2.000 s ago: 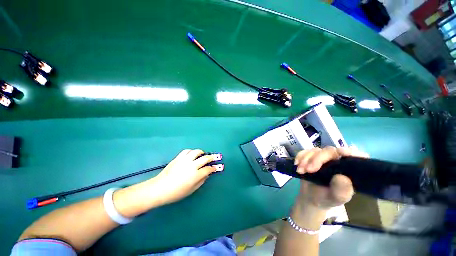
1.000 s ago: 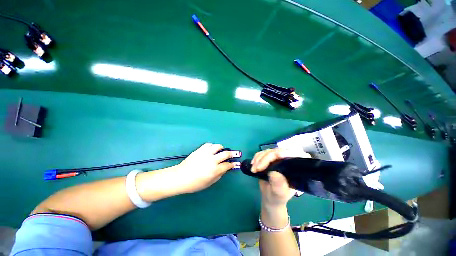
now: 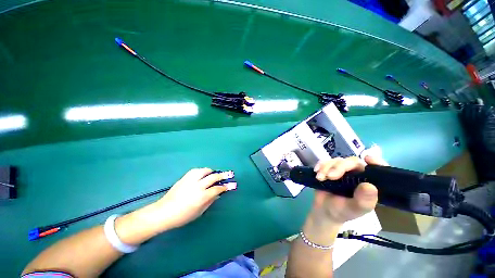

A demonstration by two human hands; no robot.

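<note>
My left hand (image 3: 198, 193) lies on the teal bench, its fingers over the connector end of a black cable assembly (image 3: 116, 204); pale tips show at the fingertips. The cable runs left to a blue plug (image 3: 35, 234) with a red part beside it. My right hand (image 3: 344, 184) grips a thick black electric screwdriver (image 3: 404, 190), held nearly level with a heavy cord at its rear. Its nose is over the pickup end of the pale screw feeder (image 3: 304, 147). The bit tip and any screw on it are too small to tell.
Behind the bench, a glossy green conveyor belt (image 3: 163, 54) carries several spaced cable harnesses, the nearest cluster (image 3: 232, 102) beyond the feeder's left side. A dark block (image 3: 7, 182) sits at the left edge. A cardboard box (image 3: 404, 218) and looped black cord (image 3: 429, 250) are at the lower right.
Since one second ago, the screwdriver has moved from the connector end at my left fingertips to the feeder. The harnesses on the belt have shifted left in view. My left hand keeps its hold.
</note>
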